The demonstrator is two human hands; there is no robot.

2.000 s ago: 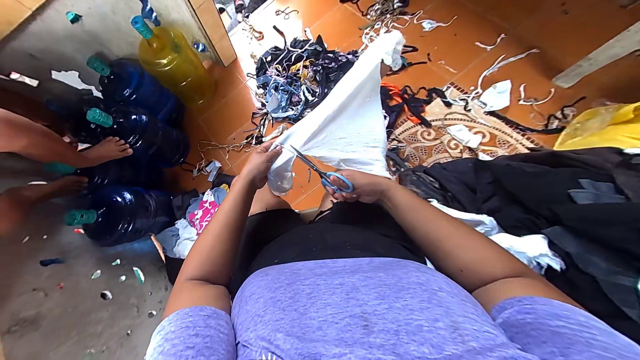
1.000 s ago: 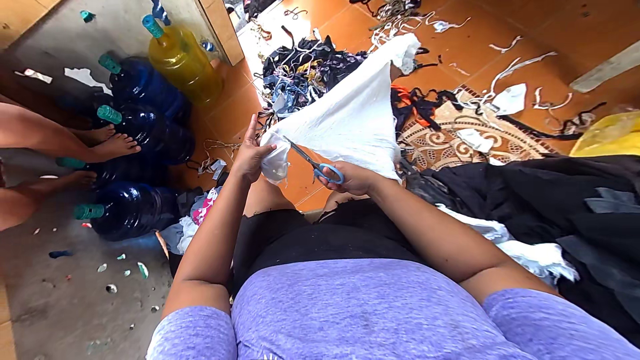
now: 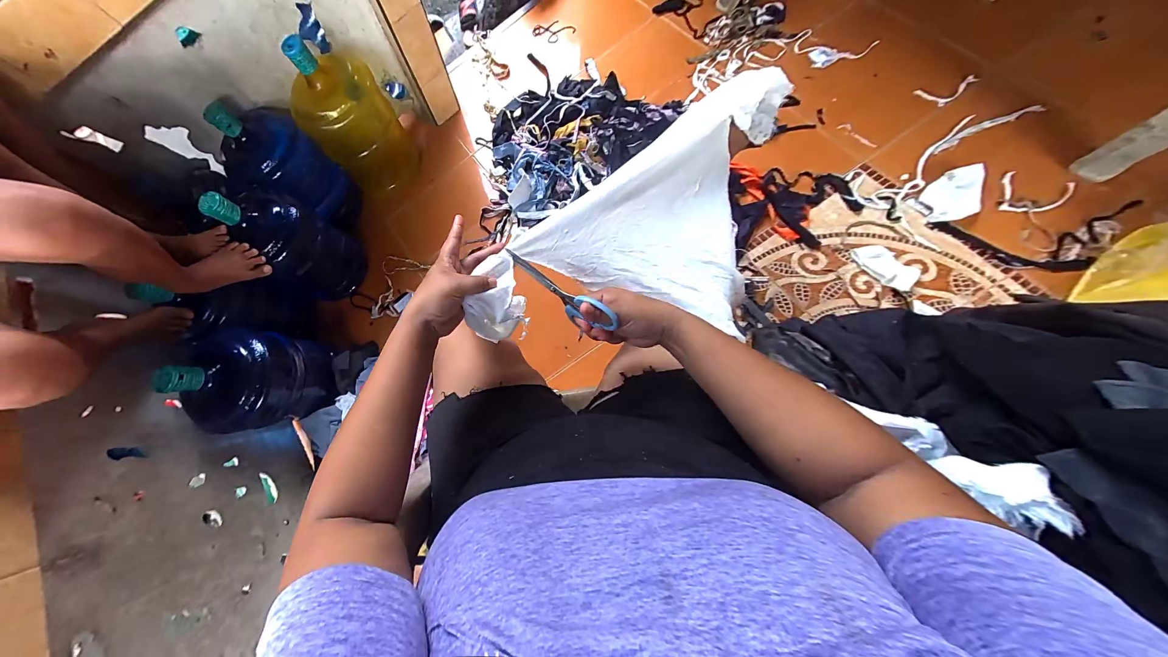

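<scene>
Stretched over the orange tiles in front of me is a white cloth [image 3: 657,196], its narrow corner reaching toward my left hand [image 3: 450,287]. That hand has two fingers raised and its thumb against a bunched white part of the cloth [image 3: 494,301]. My right hand [image 3: 630,318] grips scissors with light blue handles [image 3: 591,313]. The blades point up and left, with their tips at the cloth's narrow corner beside my left fingers. Whether the blades are fully closed is hard to tell.
Blue water bottles [image 3: 265,379] and a yellow one [image 3: 356,123] lie at left beside another person's feet [image 3: 228,263]. A heap of fabric scraps [image 3: 584,137] is ahead. Black cloth [image 3: 958,383] lies at right, near a patterned mat [image 3: 858,265] and a yellow plastic bag [image 3: 1127,265].
A bunched white piece now hangs at my left palm, where the cloth lay flatter a second ago. My right hand still holds the scissors near the same corner.
</scene>
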